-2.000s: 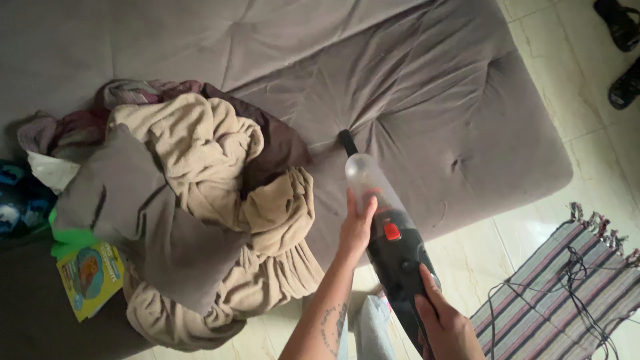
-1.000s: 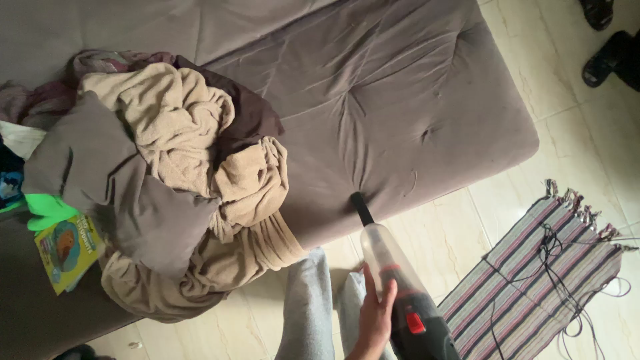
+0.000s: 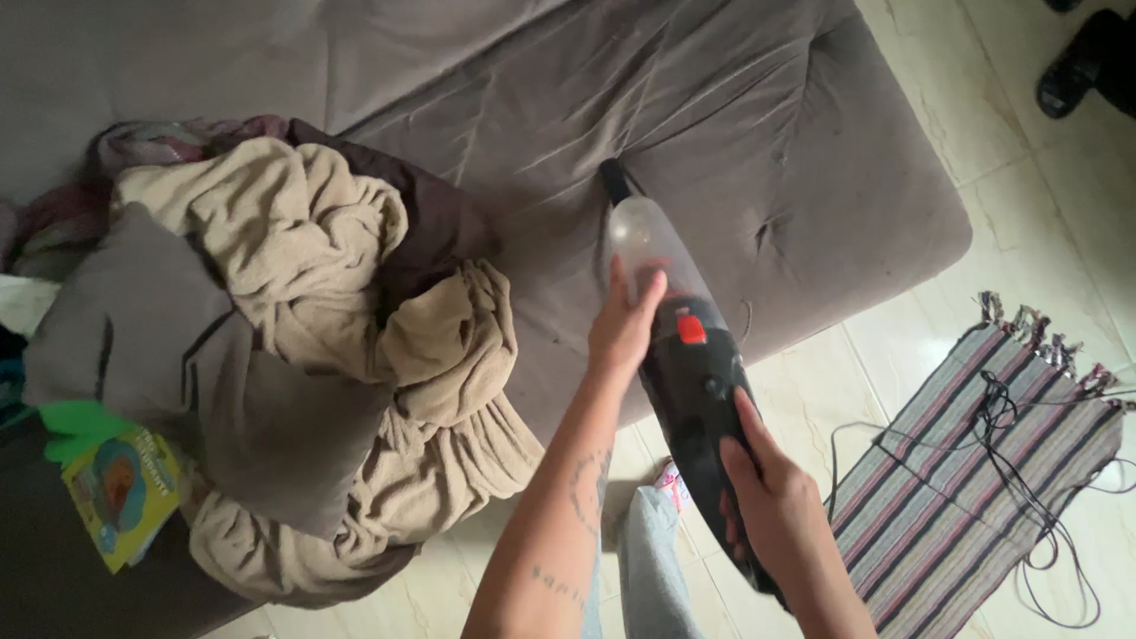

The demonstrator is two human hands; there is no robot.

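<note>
A handheld vacuum cleaner (image 3: 697, 382) with a clear front chamber, a black body and a red button lies between my two hands. My left hand (image 3: 626, 319) holds it from the left side, around the clear chamber. My right hand (image 3: 768, 479) grips the black rear part. The narrow black nozzle (image 3: 614, 182) points at the grey tufted sofa seat (image 3: 852, 204) and seems to touch it by a crease. To the left, a beige blanket (image 3: 302, 240) is bunched up beside a grey cushion (image 3: 160, 328).
A yellow booklet (image 3: 124, 493) and a bright green item (image 3: 84, 426) lie at the left. On the tiled floor at the right is a striped fringed rug (image 3: 967, 479) with a tangled black cable (image 3: 998, 444) on it. Black sandals (image 3: 1065, 80) are at the top right.
Compared with one second ago, the vacuum nozzle has moved from near the sofa's front edge farther in over the seat. My right hand, out of sight then, now shows on the vacuum's rear part.
</note>
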